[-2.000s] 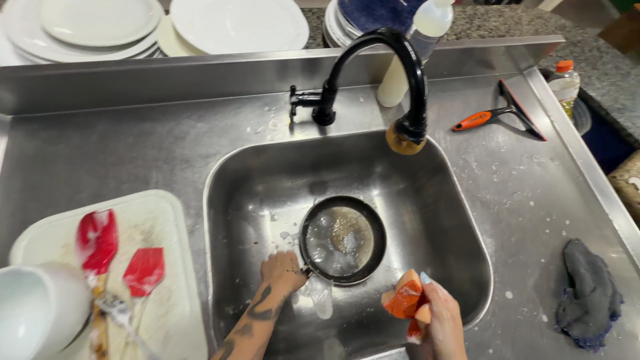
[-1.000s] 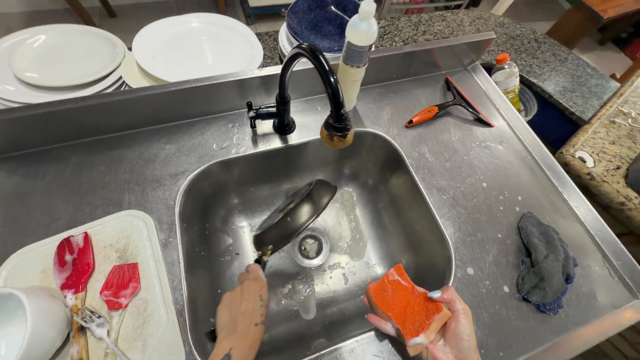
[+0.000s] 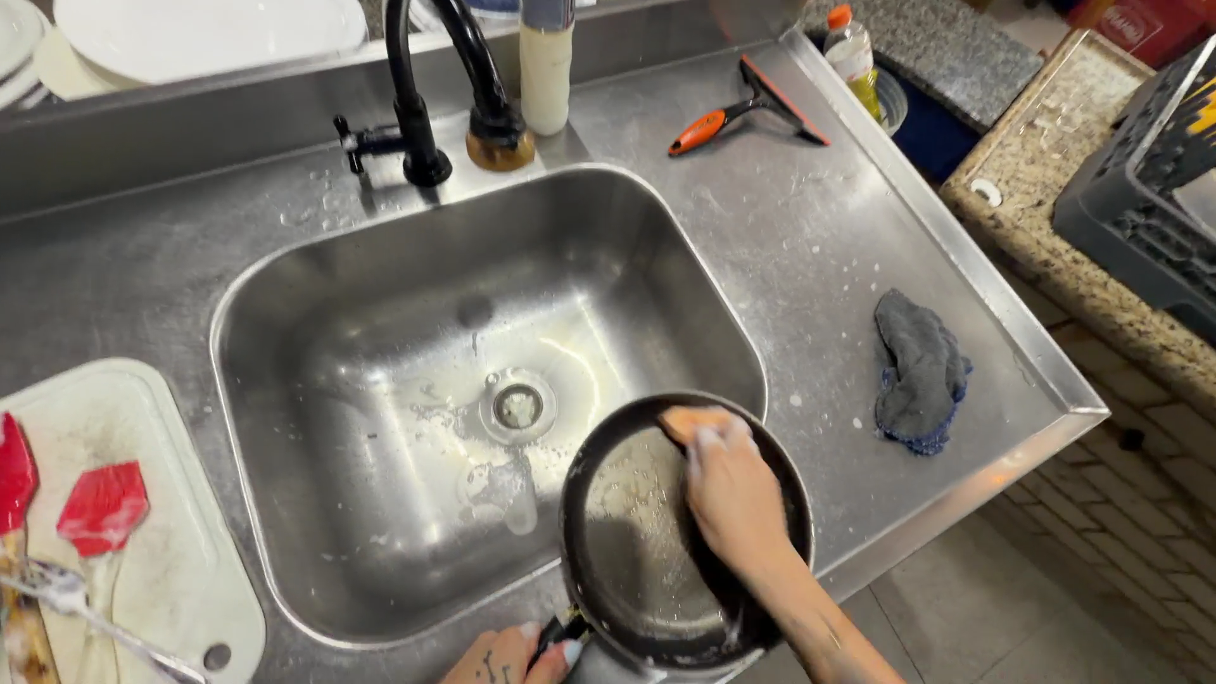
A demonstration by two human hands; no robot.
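Note:
A dark frying pan (image 3: 636,541) is held over the front right corner of the steel sink (image 3: 380,399), its inside facing up and wet with small bubbles. My left hand (image 3: 508,655), at the bottom edge of the view, grips its black handle (image 3: 562,632). Against the pan's inner far wall, my right hand (image 3: 736,484) presses an orange sponge (image 3: 692,421), mostly covered by the fingers. Behind the sink stands the black faucet (image 3: 413,123), with a brownish spout end and no water seen running.
Left lies a white cutting board (image 3: 180,494) with red spatulas (image 3: 104,508) and a fork (image 3: 62,589). A squeegee (image 3: 750,109) and grey cloth (image 3: 920,370) lie right of the sink. A soap bottle (image 3: 545,76) stands by the faucet, plates (image 3: 209,38) behind, a grey crate (image 3: 1140,190) far right.
The pan has come up out of the sink toward me, from tilted to facing up. My right hand has brought the sponge from beside the pan into it. The view has shifted.

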